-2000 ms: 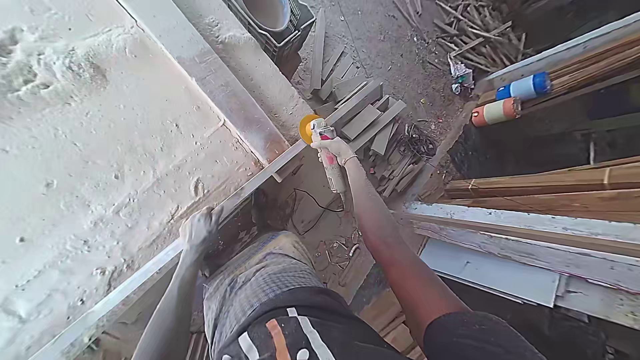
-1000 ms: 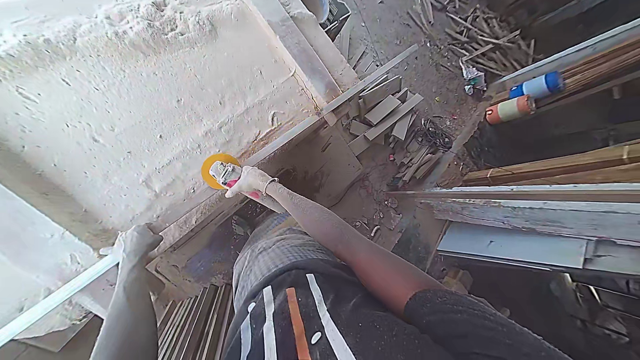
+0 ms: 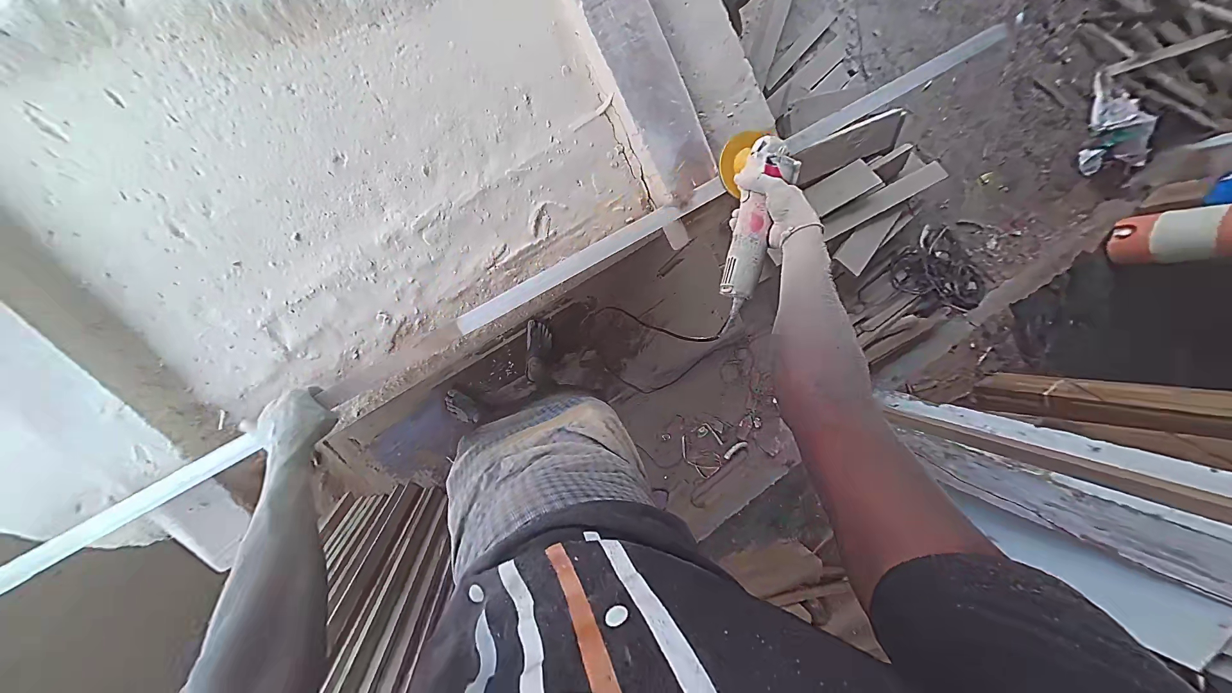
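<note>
My right hand [image 3: 782, 204] is closed around the head end of a dusty angle grinder [image 3: 746, 245] with a yellow disc [image 3: 739, 166]. The disc sits at a long, narrow pale strip [image 3: 568, 269], whose far end sticks out past the bench at the upper right. At the lower left my left hand [image 3: 294, 421] grips the same strip near the bench edge; the strip runs on beyond it to the left. A dark cord hangs from the grinder's rear end. Whether the disc touches the strip cannot be told.
A dust-covered bench top [image 3: 318, 183] fills the upper left. Offcuts [image 3: 866, 192] and a tangled dark cable [image 3: 938, 269] lie on the ground at right. Stacked strips [image 3: 385, 577] stand below my left hand. Long boards [image 3: 1078, 481] and an orange-and-white cylinder [image 3: 1169, 236] are at right.
My right hand with the grinder has moved from near my left hand up and right along the strip, to the bench's far corner. My left hand still holds the strip.
</note>
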